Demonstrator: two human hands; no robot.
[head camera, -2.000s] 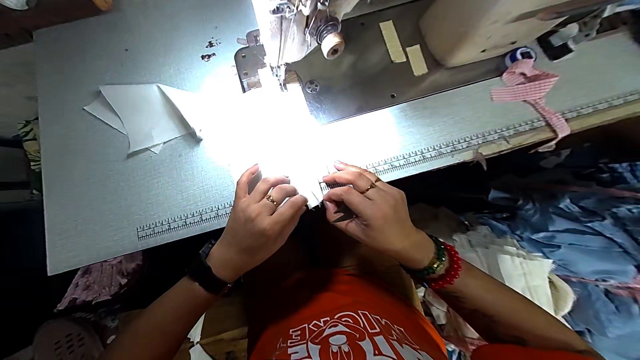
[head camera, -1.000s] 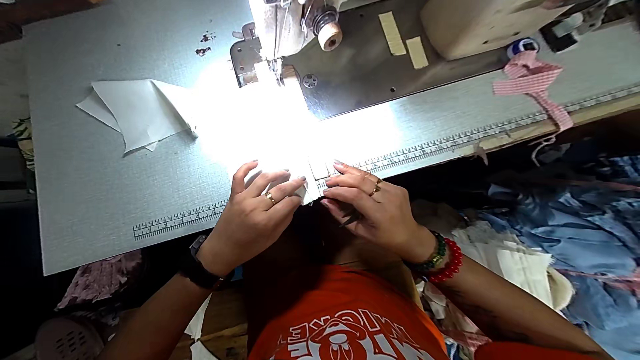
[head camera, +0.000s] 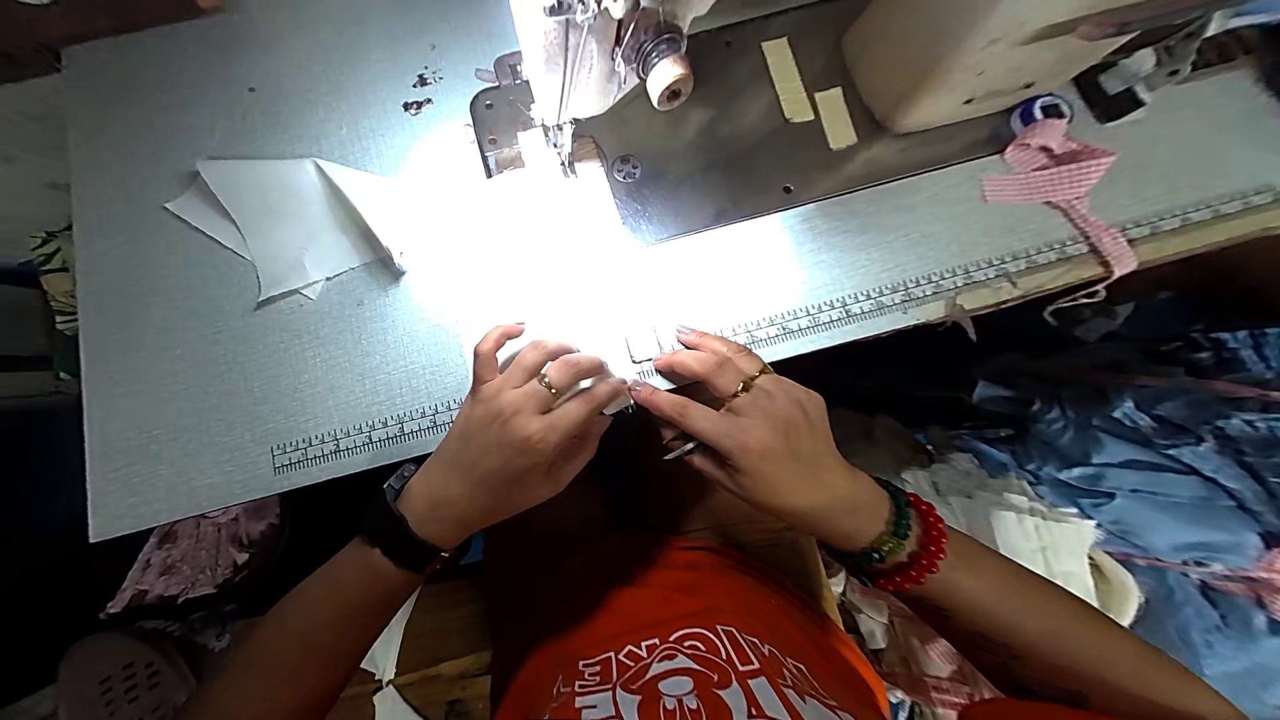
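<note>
Under the sewing machine's needle area (head camera: 567, 150) lies white fabric (head camera: 560, 270), washed out by the lamp, reaching to the table's front edge. My left hand (head camera: 530, 415) pinches the near edge of this fabric between thumb and fingers. Close beside it, my right hand (head camera: 745, 420) has its fingertips at the same edge, with a small metal tool (head camera: 682, 450) partly showing under its fingers; its kind is unclear. Glare hides where the fabric ends. A folded white fabric piece (head camera: 290, 220) rests on the table to the left.
A measuring scale (head camera: 860, 310) runs along the table's front edge. A pink checked strip (head camera: 1070, 180) hangs over that edge at the right, by a blue roll (head camera: 1040, 112). Blue fabric (head camera: 1130, 460) and white scraps (head camera: 1040, 540) are heaped below right. The machine body (head camera: 930, 60) stands behind.
My hands stay near the table's front edge, with small finger movements at the fabric edge. Nothing else has plainly changed.
</note>
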